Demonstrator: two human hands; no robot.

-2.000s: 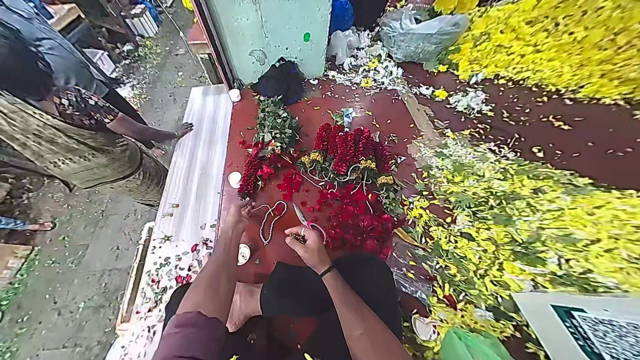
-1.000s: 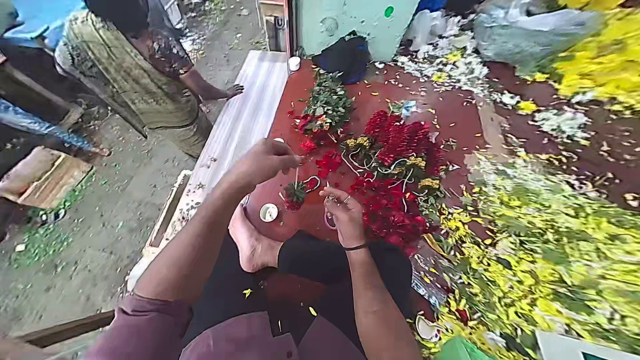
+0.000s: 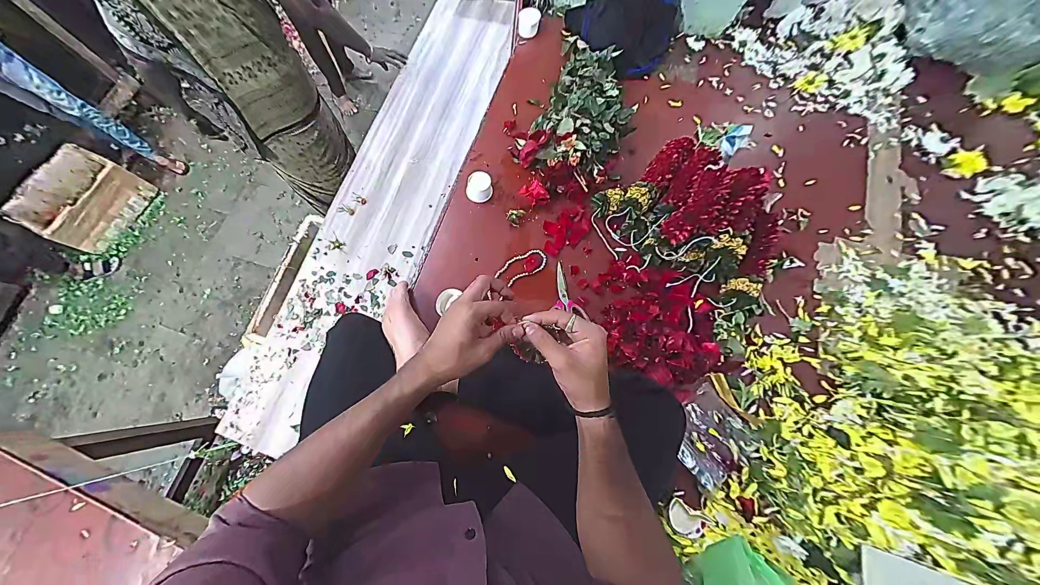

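My left hand [image 3: 475,329] and my right hand [image 3: 573,353] meet fingertip to fingertip above my lap, pinching something small, perhaps a thread with red petals; the fingers hide most of it. A beaded string [image 3: 520,260] loops on the red surface just beyond my left hand. Scissors [image 3: 562,284] lie with blades pointing away, beside my right fingers. To the right is a pile of loose red petals [image 3: 658,325], and behind it are bundled red flower garlands [image 3: 707,195] with white strings and yellow flowers. A bunch of green-leaved stems with red roses [image 3: 585,97] lies farther back.
White spools [image 3: 479,187] stand along the left side of the red surface. A pale board [image 3: 422,122] borders it, strewn with leaves. Yellow flowers [image 3: 902,406] cover the right side, white ones [image 3: 845,57] the back right. A person in patterned cloth [image 3: 268,89] stands at left.
My hands were apart in both earlier frames and are now together. The leafy red flower piece near my left hand one second ago is no longer seen there. The view has shifted.
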